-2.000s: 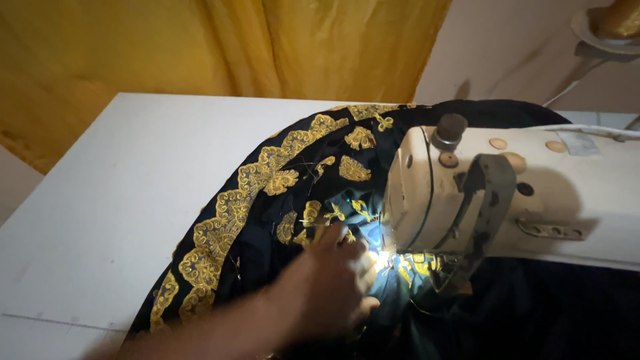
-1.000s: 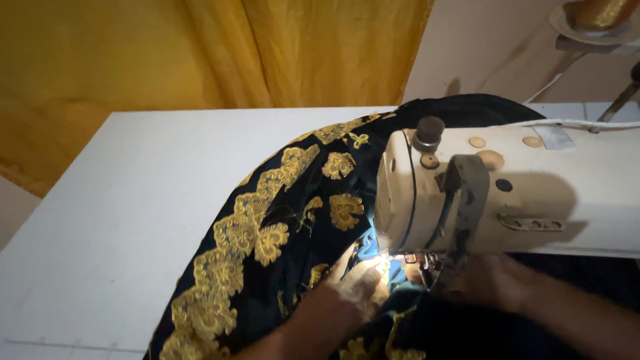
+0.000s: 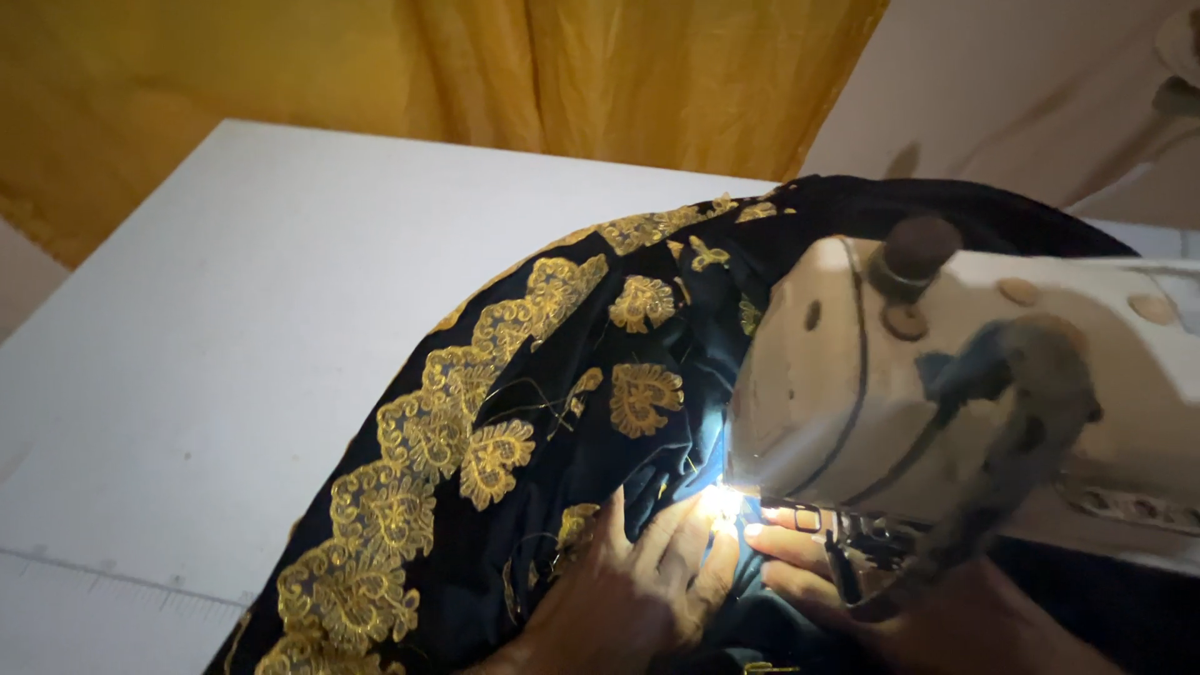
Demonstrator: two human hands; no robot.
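Dark velvet-like fabric [image 3: 562,441] with gold embroidered lace motifs [image 3: 647,398] lies bunched over the table and under the head of a sewing machine [image 3: 806,375]. My left hand [image 3: 647,581] presses on the cloth just left of the lit needle area, its fingers spread and bent. On the other side of that bright spot, my right hand [image 3: 844,581] touches the fabric with its fingertips, partly hidden behind the presser-foot parts [image 3: 872,544] and the machine's dark lever. Glare hides the needle, and whether either hand pinches the cloth cannot be told.
A white tabletop [image 3: 187,375] with ruler-like markings near its lower left reaches back to a yellow curtain [image 3: 609,75]. The machine's arm fills the right side. A round fitting [image 3: 1181,47], partly cut off, is at the top right corner.
My right hand, not seen two seconds ago, is at the needle area beside my left. More of the gold-trimmed cloth shows left of the machine. The view has moved closer.
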